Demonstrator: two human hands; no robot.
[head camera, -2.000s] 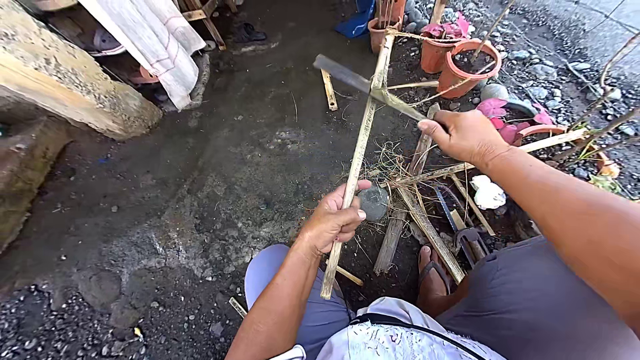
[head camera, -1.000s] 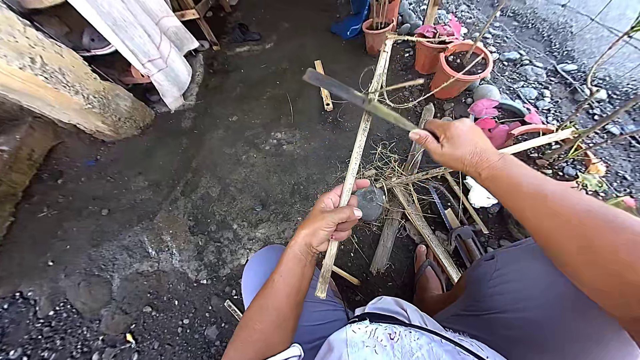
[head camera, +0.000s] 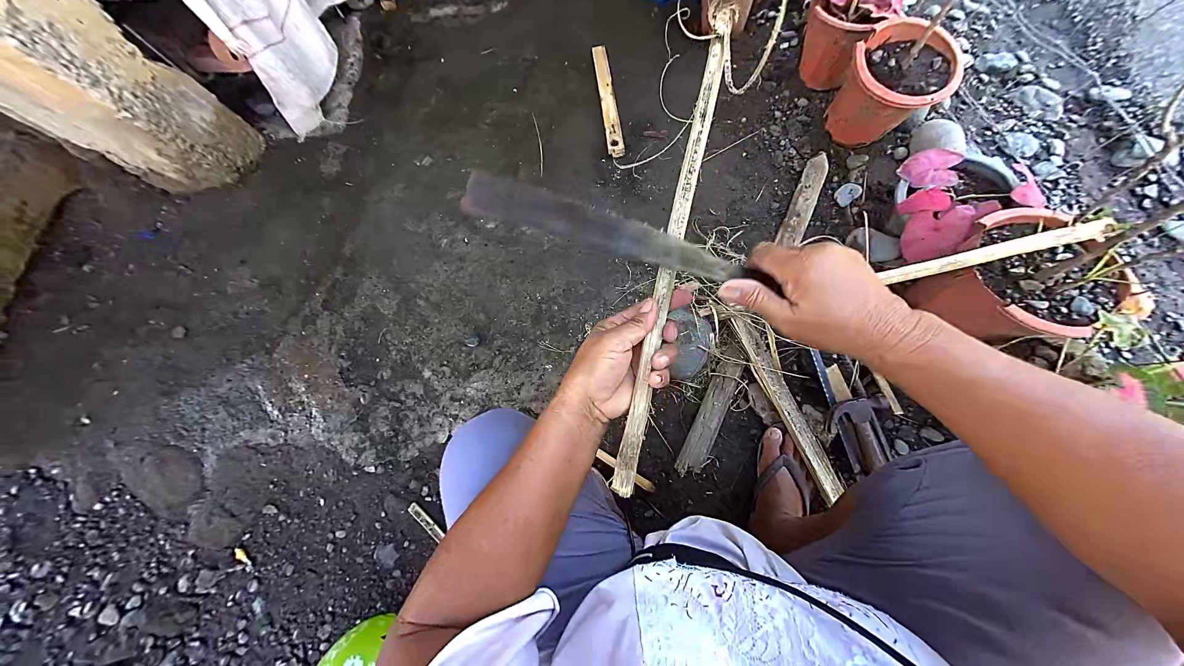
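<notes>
My left hand is closed around a long, narrow strip of wood or bamboo, near its lower end. The strip slants up and away, with its far end near a cord by the pots. My right hand grips the dark handle of a large knife. Its blade, blurred, points left and lies across the strip just above my left hand; whether the two touch I cannot tell. Thin fibres and shavings lie below, around a rounded grey stone beside my left fingers.
Wooden pieces lie between my legs, near a metal tool and my sandalled foot. Potted plants stand at the upper right. A pale stick extends right. A short holed strip lies ahead; a concrete post is at upper left.
My right hand and the knife have moved down along the strip, nearer my left hand. The blade crossed the strip higher up before. My left hand keeps its hold.
</notes>
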